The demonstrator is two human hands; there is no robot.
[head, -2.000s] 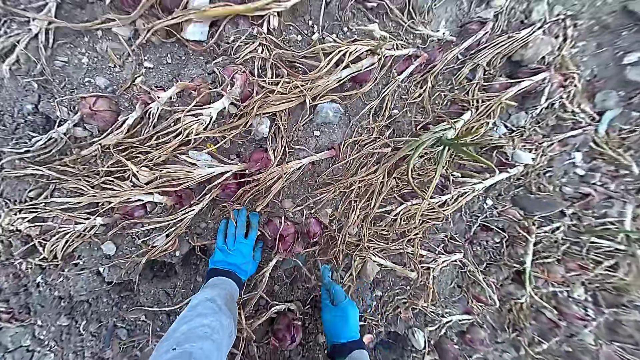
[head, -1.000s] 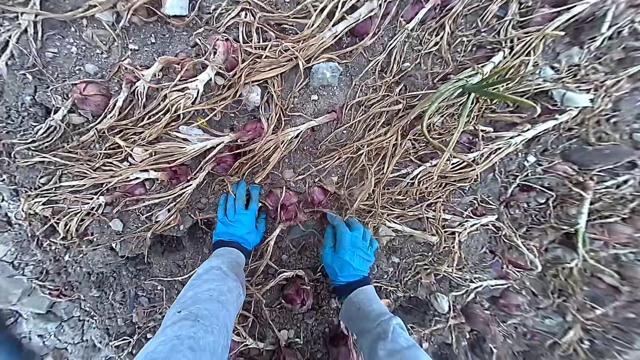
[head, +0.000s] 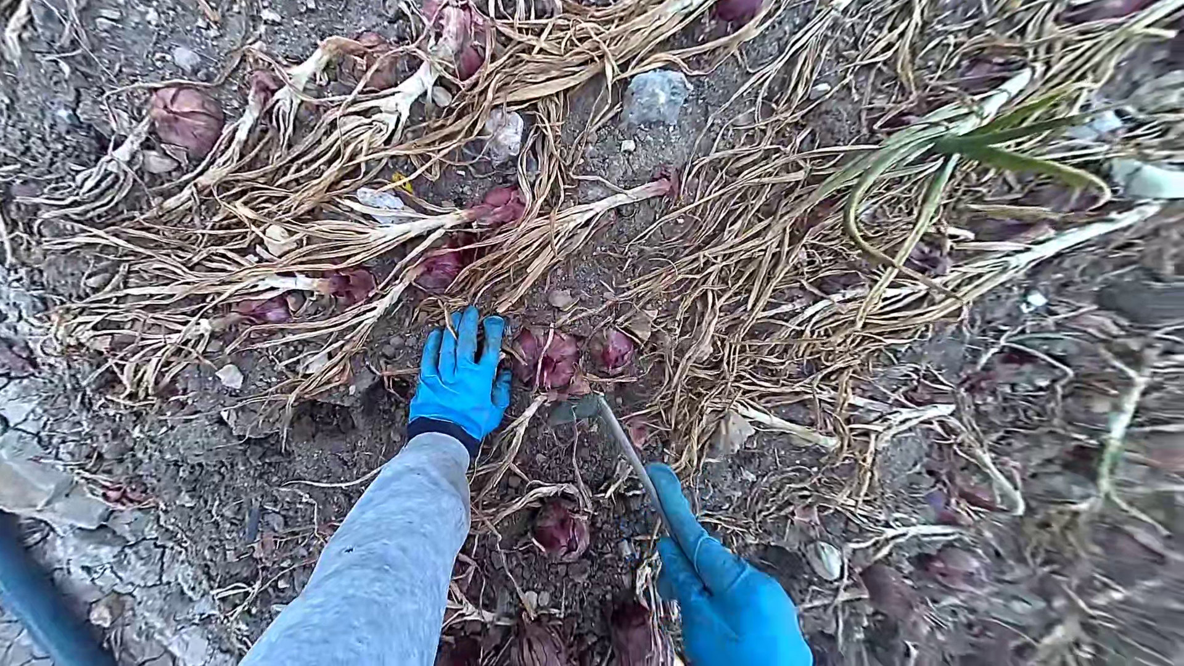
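Note:
My left hand (head: 460, 375), in a blue glove, rests on the soil with its fingers slightly spread, holding nothing that shows. Just right of it lie a red onion bulb (head: 558, 359) and a smaller red onion (head: 612, 351). My right hand (head: 717, 573), gloved in blue as well, grips a small hand hoe (head: 629, 453) by its shaft, the index finger laid along it. The tool's flat metal blade meets the soil just below the bulbs; its lower handle is hidden in the glove. Another red onion (head: 561, 530) sits between the two forearms.
Dry onion tops (head: 768, 277) cover much of the soil, with more red bulbs among them, such as an onion (head: 187, 120) at upper left. A pale stone (head: 656, 97) lies above the bulbs. A dark blue tube-like object (head: 42, 592) crosses the lower left corner.
My right hand has drawn back toward the bottom and right, and the tool in it now shows plainly. My left hand stays beside the bulbs.

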